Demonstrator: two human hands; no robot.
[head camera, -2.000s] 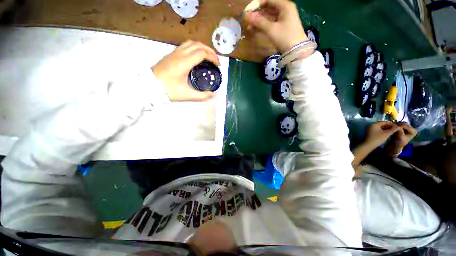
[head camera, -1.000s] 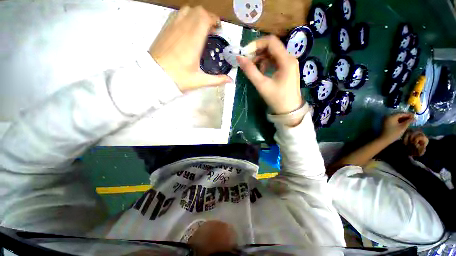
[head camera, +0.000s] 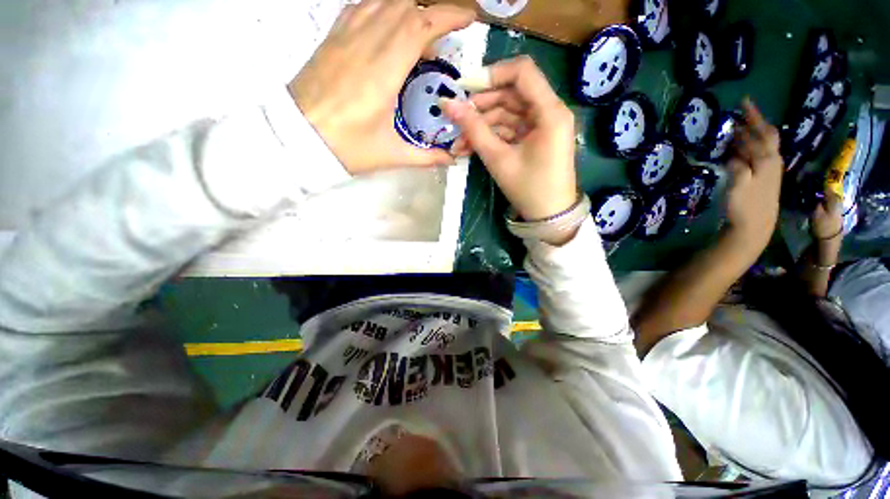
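My left hand (head camera: 366, 88) curls around a black round housing (head camera: 402, 125) over the right edge of the white board (head camera: 322, 229). A pale disc pad (head camera: 422, 105) with dark holes lies in the housing and covers most of its inside. My right hand (head camera: 522, 132) has its fingertips at the right side of the disc, with a cream finger cot (head camera: 475, 78) on one finger. Whether those fingertips pinch the disc or only press on it is hard to tell.
Several black units with pale discs (head camera: 627, 124) stand grouped on the green bench (head camera: 507, 58) to the right. A loose disc (head camera: 503, 6) lies on the brown sheet (head camera: 556, 18) at the top. A neighbour's hand (head camera: 753, 180) reaches over the units; a yellow tool (head camera: 839, 168) is beyond.
The disc has moved from my right fingertips, over the bare housing, into the housing, hiding its inside. My right hand has closed in on it. The neighbour's arm has reached up toward the units.
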